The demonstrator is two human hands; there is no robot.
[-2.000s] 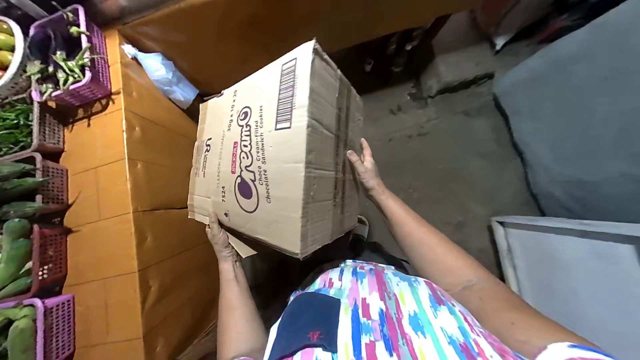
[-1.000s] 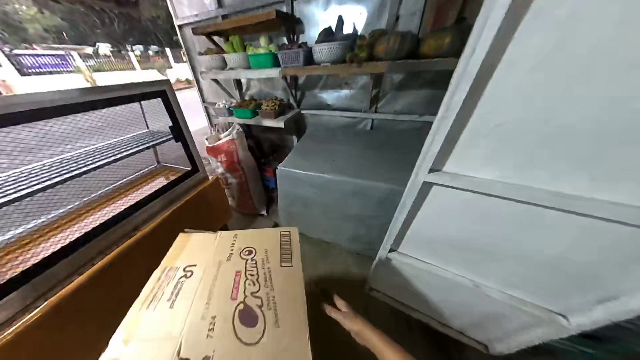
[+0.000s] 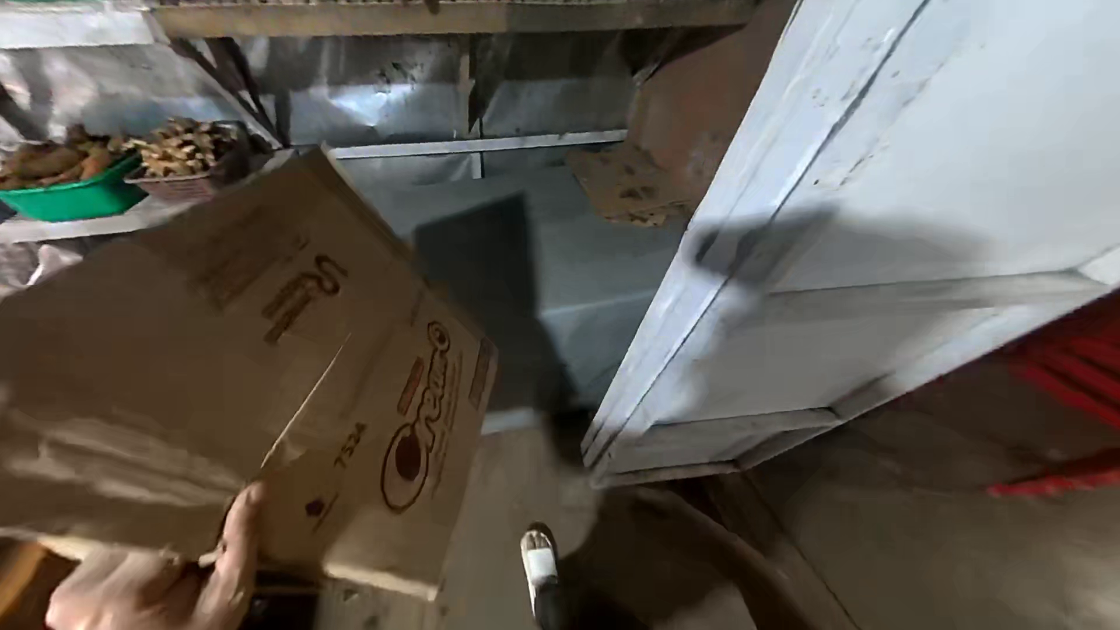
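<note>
A large brown cardboard cookie carton [image 3: 350, 420], printed with a Cream-O logo, fills the left of the head view, tilted, with a flap spread out to the left. My left hand [image 3: 175, 569] grips its lower edge, thumb on the near face and fingers curled at the flap. Its right side faces a grey-blue box-like bench [image 3: 595, 262]. My right hand cannot be made out; a dark, blurred shape like a forearm runs along the lower right.
A white panelled door or partition [image 3: 875, 219] stands at right, red plastic [image 3: 1076, 359] beyond it. A green basket [image 3: 79, 194] and a root-filled basket [image 3: 188, 179] sit on a shelf at upper left. Flattened cardboard [image 3: 630, 184] lies on the bench. My foot [image 3: 540, 560] is below.
The view has swung from the counter with vegetable baskets toward the shelves and white panel. The carton has turned and come up at left. My right hand, seen beside it before, is no longer seen.
</note>
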